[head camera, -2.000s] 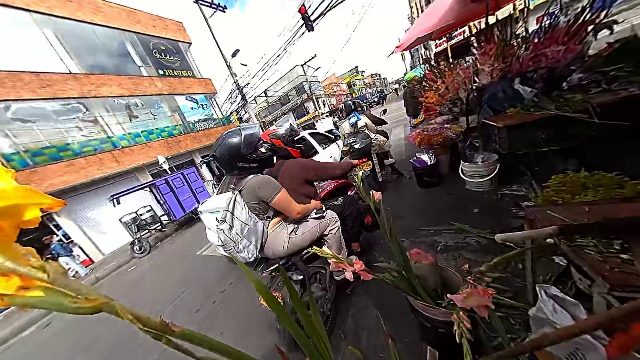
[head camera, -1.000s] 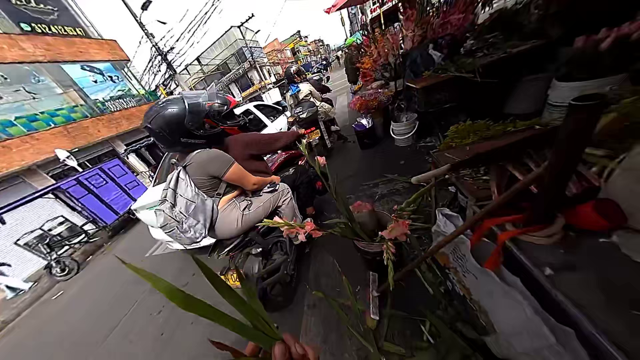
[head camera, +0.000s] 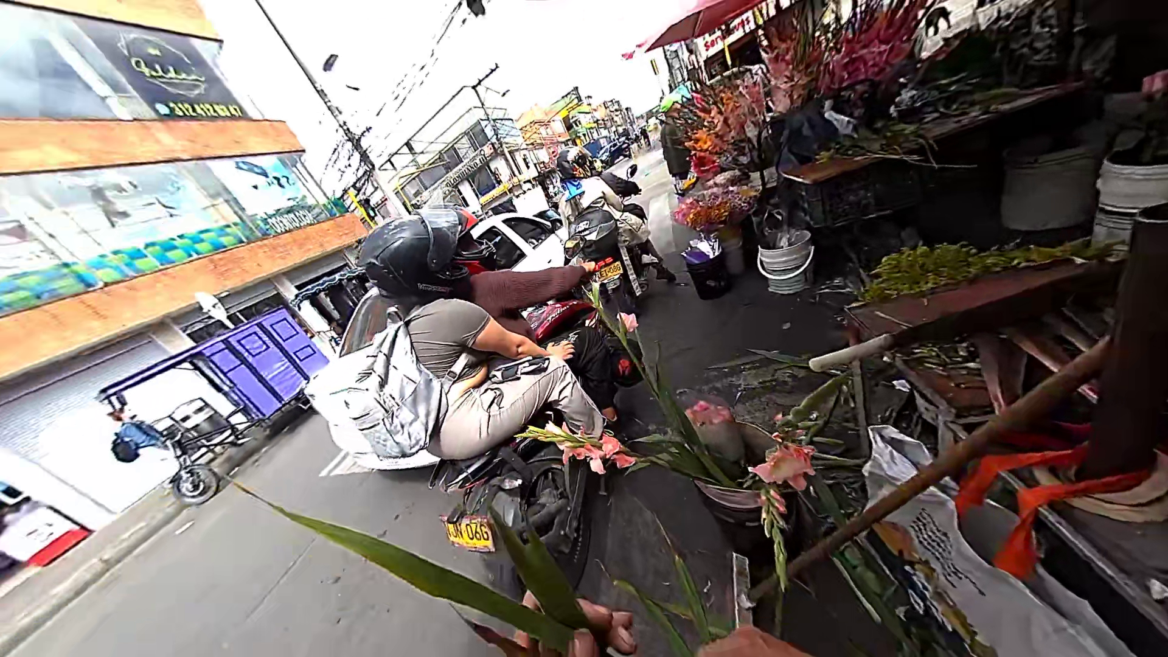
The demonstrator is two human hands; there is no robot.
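Observation:
At the bottom edge my left hand (head camera: 589,631) pinches the bases of long green leaves (head camera: 392,558), which fan out up and to the left. Close by on the right, only a small part of my right hand (head camera: 750,642) shows; its fingers and anything in them are cut off by the frame. Just beyond the hands, a bucket (head camera: 744,497) holds pink gladiolus stems (head camera: 671,415), with open blooms (head camera: 598,449) leaning left and another pink bloom (head camera: 785,464) on the right.
Two helmeted people ride a motorcycle (head camera: 538,511) close in front, with a white car (head camera: 525,239) beyond. At right are a slanting wooden pole (head camera: 949,465), a white sack (head camera: 967,547), a wooden stand (head camera: 976,297) and white buckets (head camera: 785,265). A purple cart (head camera: 260,360) stands across the road.
The yellow bloom and thick stem close at the left two seconds ago are out of view. My left hand has come into view with the leaves, then part of my right hand.

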